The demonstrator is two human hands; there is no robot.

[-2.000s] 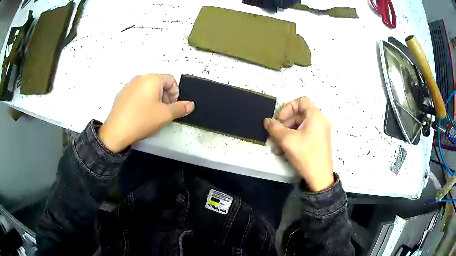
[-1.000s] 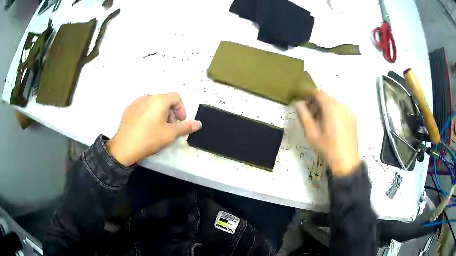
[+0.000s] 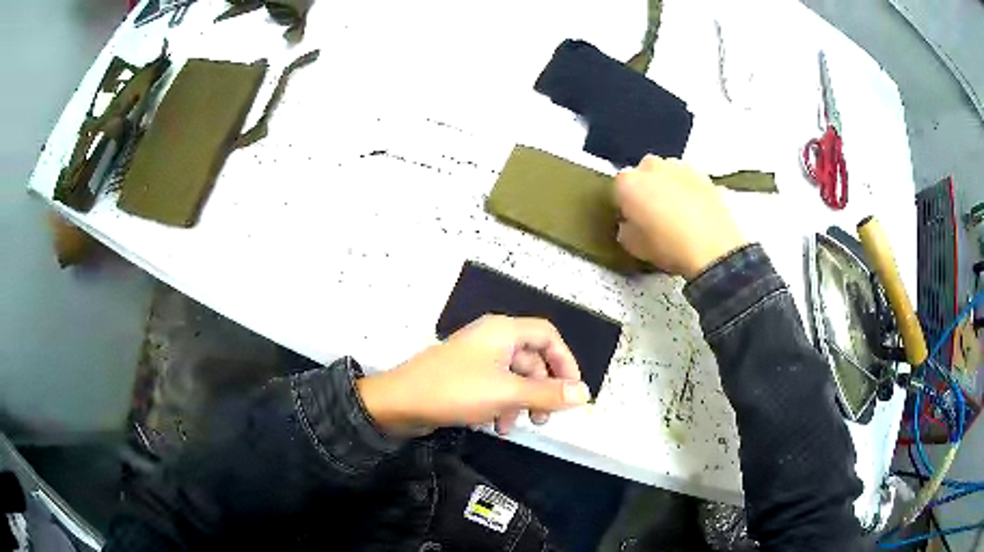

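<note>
A black interfacing piece with a thin olive edge [image 3: 540,306] lies near the table's front edge. My left hand [image 3: 491,377] is over its lower part, fingers curled and thumb tip near its lower right corner; I cannot tell whether it pinches anything. The stack of olive cut pieces [image 3: 550,198] lies just behind. My right hand [image 3: 671,216] is on its right end and covers the tab; its fingertips are hidden, so its grip cannot be told. The stack of black cut pieces [image 3: 626,106] lies uneven further back.
The steam iron [image 3: 847,313] rests at the right, with blue hoses beyond the edge. Red-handled scissors [image 3: 829,167] lie behind it. A larger olive panel [image 3: 194,140] and curling strips lie at the left. An olive strip [image 3: 747,181] lies right of the stacks. Loose threads dot the tabletop.
My right hand left the black piece's right end and moved to the olive stack's right end. My left hand moved from its left end to over its lower part. The view has shifted.
</note>
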